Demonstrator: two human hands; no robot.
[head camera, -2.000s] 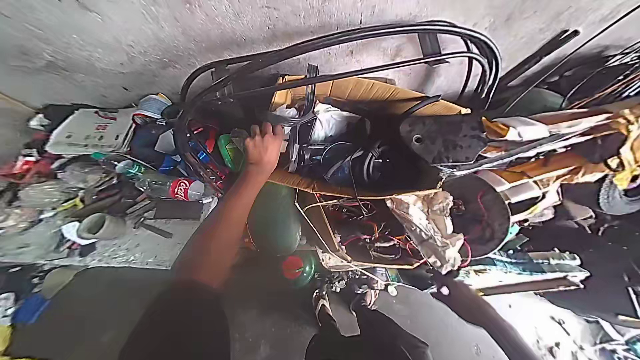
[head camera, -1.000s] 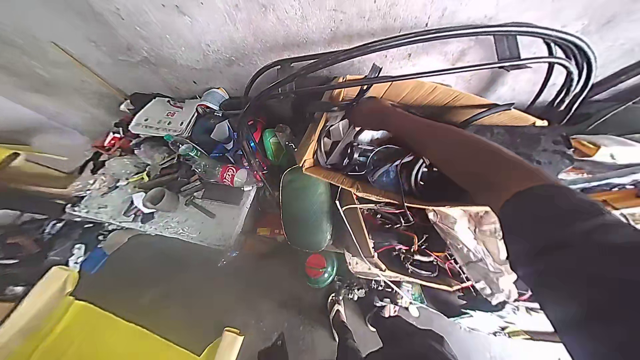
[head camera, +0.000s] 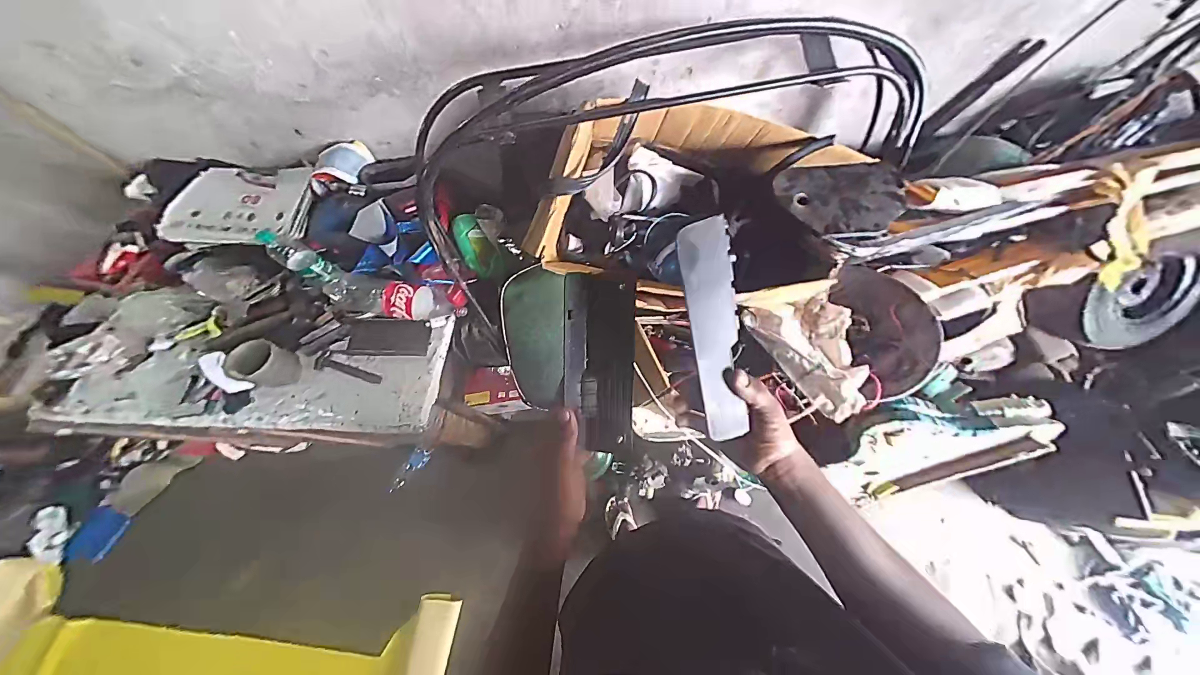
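My right hand (head camera: 771, 424) grips the lower end of a flat pale panel (head camera: 709, 323) with a notched edge, held upright. My left hand (head camera: 565, 487) is at the lower end of a dark rectangular part (head camera: 607, 366) with slots, its thumb along the edge; the fingers are hidden or blurred. Both pieces stand side by side, a gap between them. Behind them is an open cardboard box (head camera: 553, 220) holding cables, white material and dark parts. A green rounded object (head camera: 534, 337) is just left of the dark part.
A coil of black tubing (head camera: 656, 94) leans on the wall above the box. At the left, a low white board (head camera: 394, 380) carries tools, scraps and a Coca-Cola bottle (head camera: 398, 300). A crumpled brown bag (head camera: 814, 352) and a wheel (head camera: 1139, 300) are at the right. Yellow sheet (head camera: 234, 647) lies lower left.
One second ago an arm reached into the cardboard box; now both hands are in front of it, with the pale panel and the dark part raised. The view has shifted.
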